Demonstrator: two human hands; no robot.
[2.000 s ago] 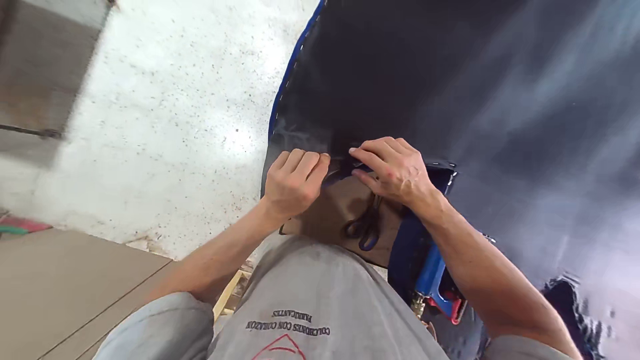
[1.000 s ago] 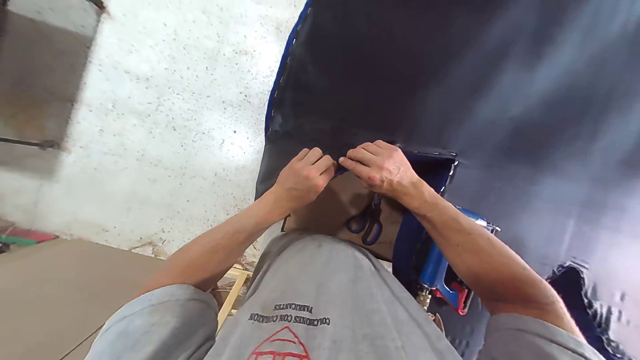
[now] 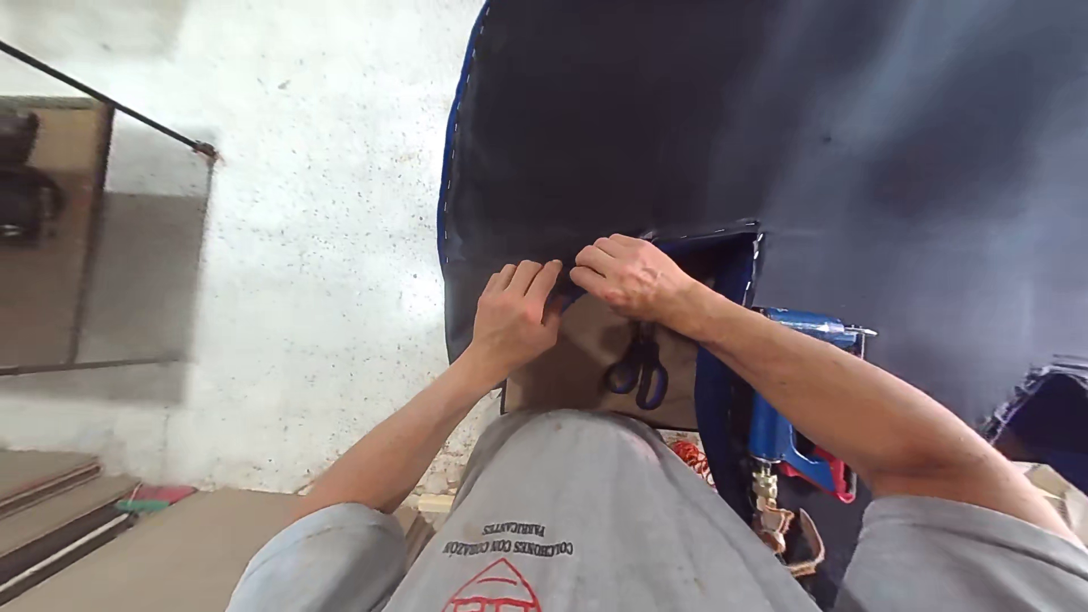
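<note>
Dark fabric (image 3: 612, 110) with a blue edge and a row of staples spreads before me. My left hand (image 3: 517, 313) pinches its folded edge at the near left. Just right of it, my right hand (image 3: 633, 279) grips the same edge, fingers curled; the fingertips of both hands are partly hidden. Below my right hand a pair of scissors (image 3: 637, 374) with dark blue handles lies on a brown board (image 3: 574, 365), its blades mostly hidden. A blue pneumatic staple gun (image 3: 778, 425) lies on the dark fabric, partly under my right forearm.
A speckled pale surface (image 3: 323, 212) is at the left, with a dark rod (image 3: 93, 93) across it. Brown boards (image 3: 204, 544) are at the lower left. A second stapled opening (image 3: 1050, 408) shows at the far right, and orange-red cord (image 3: 693, 455) lies near my waist.
Both hands stay close together at the fabric edge, with small shifts of the fingers. The scissors and the staple gun show no plain move. The view has shifted somewhat.
</note>
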